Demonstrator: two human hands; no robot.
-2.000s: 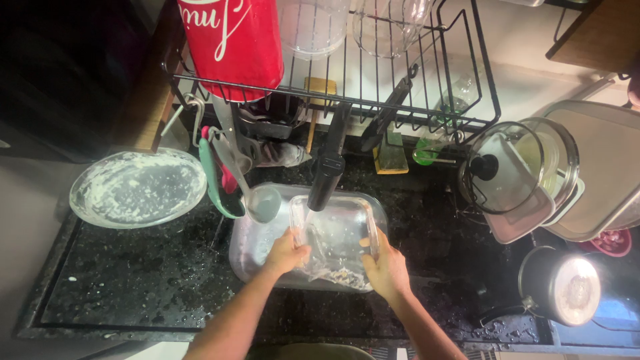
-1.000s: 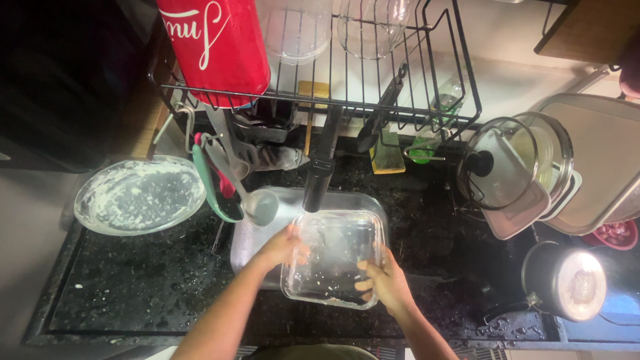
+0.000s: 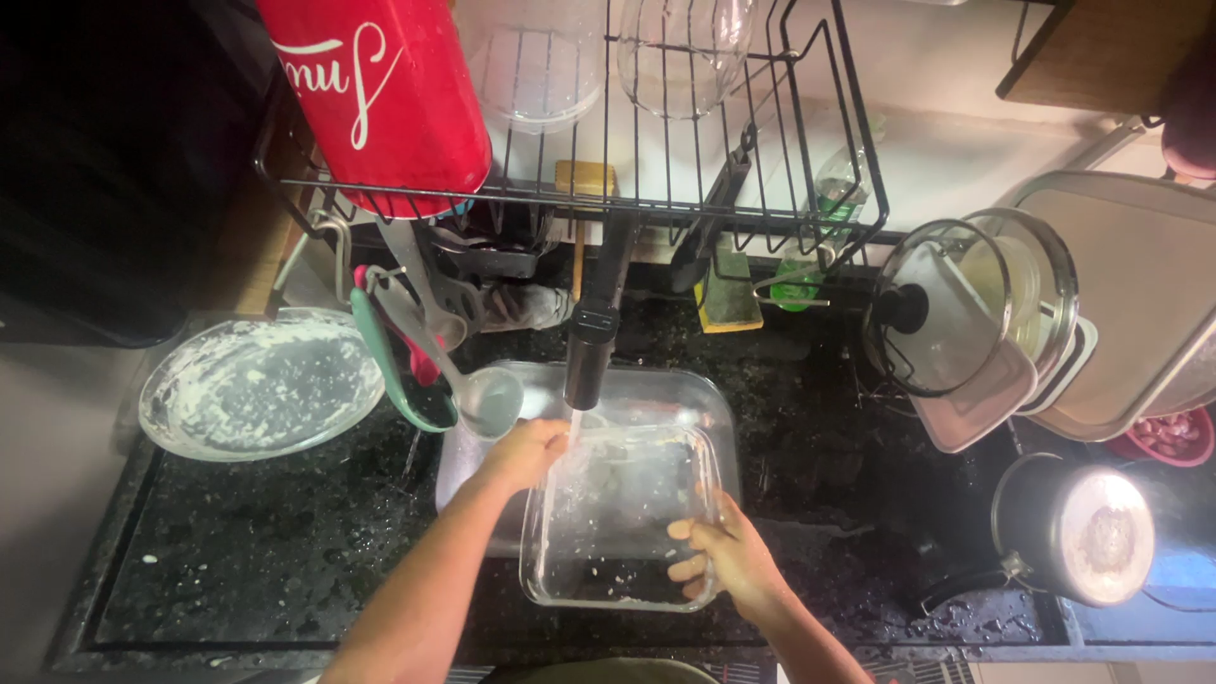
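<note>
A clear glass rectangular dish (image 3: 622,527) is tilted over the sink, with bits of residue on it. My right hand (image 3: 717,551) grips its right side, thumb and fingers around the wall. At its upper left corner, my left hand (image 3: 527,451) holds the rim under a thin stream of water. That stream falls from the black faucet (image 3: 589,361). Behind the dish, a larger clear container (image 3: 708,408) sits in the sink area. Left of the faucet hang a grey ladle (image 3: 489,404) and a green utensil (image 3: 404,380).
An oval glass dish (image 3: 261,385) with white residue lies left on the black stone counter (image 3: 256,560). Above hangs a wire rack (image 3: 655,204) with a red canister (image 3: 380,95). A sponge (image 3: 730,294) is behind; glass lids (image 3: 940,309) and an upturned saucepan (image 3: 1073,532) stand right.
The glass dish has been raised from inside the larger container and tilted toward me. My left hand has moved up to its upper left corner.
</note>
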